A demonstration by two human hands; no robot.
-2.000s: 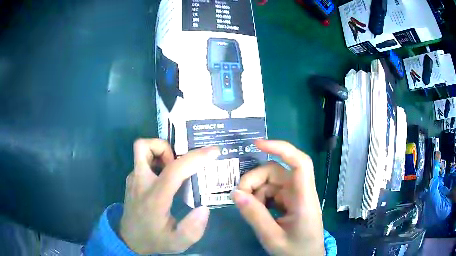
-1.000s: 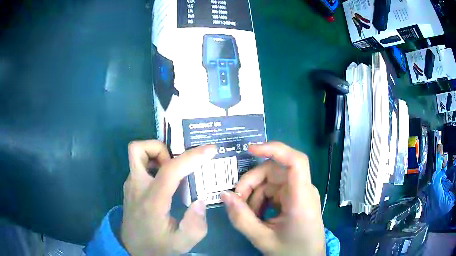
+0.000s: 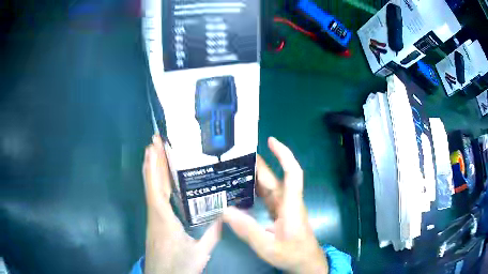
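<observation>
A white and black retail carton (image 3: 214,118) stands upright in front of me, its side with the tester picture and barcode facing me and its top cut off by the picture's edge. My left hand (image 3: 174,214) holds the carton's lower left side, some fingers hidden behind it. My right hand (image 3: 281,214) is at the lower right corner, with its thumb near the barcode and some fingers behind the carton; the index finger sticks up free of it. The hands are slightly blurred. I cannot make out a sticker.
A black barcode scanner (image 3: 350,144) lies right of the carton, beside a stack of flat cartons (image 3: 393,166). A blue battery tester (image 3: 329,24) with red leads lies at the upper right. Printed cartons (image 3: 409,32) stand beyond it. Clear plastic bags (image 3: 460,238) and an orange-yellow roll (image 3: 458,166) are far right.
The carton has shifted left and tilted. My hands have gone from pinching in front of the barcode to the carton's lower sides. The view has shifted, showing more of the blue tester.
</observation>
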